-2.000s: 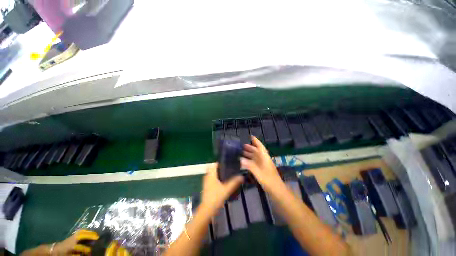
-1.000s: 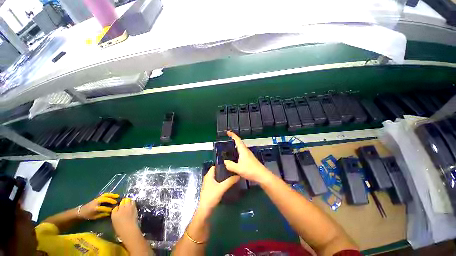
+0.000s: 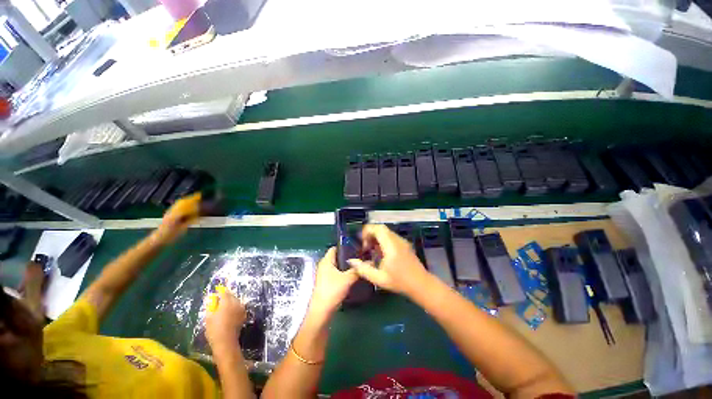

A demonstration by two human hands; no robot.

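Note:
My left hand point(image 3: 331, 280) holds a black device unit point(image 3: 351, 226) upright by its lower part, with the dark window end pointing away from me. My right hand point(image 3: 388, 261) is at the unit's face, its thumb and fingers touching it near the middle; whether it pinches a small part cannot be told. Several dark units stand or lie just right of my hands, one of them a dark grey unit point(image 3: 500, 269). Blue film pieces point(image 3: 531, 284) lie on the tan cardboard sheet point(image 3: 609, 354). Dark tweezers point(image 3: 602, 316) lie there too.
A neighbour in a yellow shirt point(image 3: 129, 366) sits at left, with a clear parts tray point(image 3: 269, 288) in front. Behind a pale rail point(image 3: 297, 217), the green belt carries rows of units point(image 3: 425, 171). White packing sheets point(image 3: 660, 288) hang at right. A white shelf is above.
My head view has tilted down. My right hand has moved from the window end down to the unit's middle. The neighbour's left hand has reached forward to the units on the belt.

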